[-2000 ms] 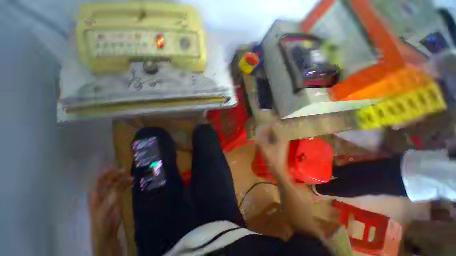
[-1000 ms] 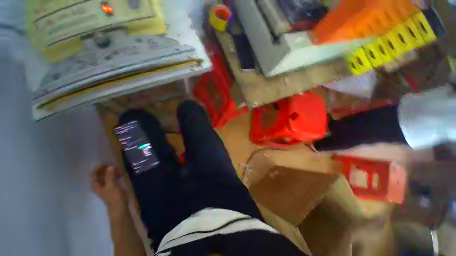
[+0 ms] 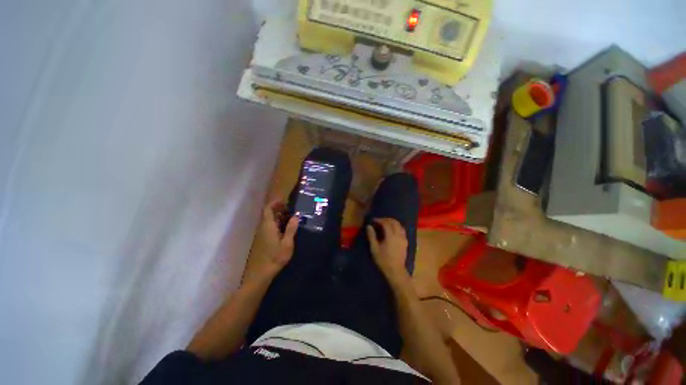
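A smartphone (image 3: 316, 194) with a lit screen of text lies on my left thigh. My left hand (image 3: 277, 237) is at the phone's lower left edge, thumb by its lower corner; whether it grips the phone cannot be told. My right hand (image 3: 388, 242) rests on my right thigh, fingers loosely curled, with nothing seen in it. The cream-yellow heat sealer (image 3: 331, 36) stands in front with its red switch lit. Its sealing bar (image 3: 365, 116) runs along the front edge above my knees.
A wooden side bench (image 3: 519, 222) at right holds a yellow and red tape roll (image 3: 532, 98), a dark second phone (image 3: 535, 160) and a grey-white machine (image 3: 575, 169). Red plastic stools (image 3: 560, 301) stand on the floor at right. A white wall (image 3: 113, 188) is at left.
My view has turned left, so the sealer and bench sit further right. My left hand has moved in to the phone. My right hand has come into view on my thigh.
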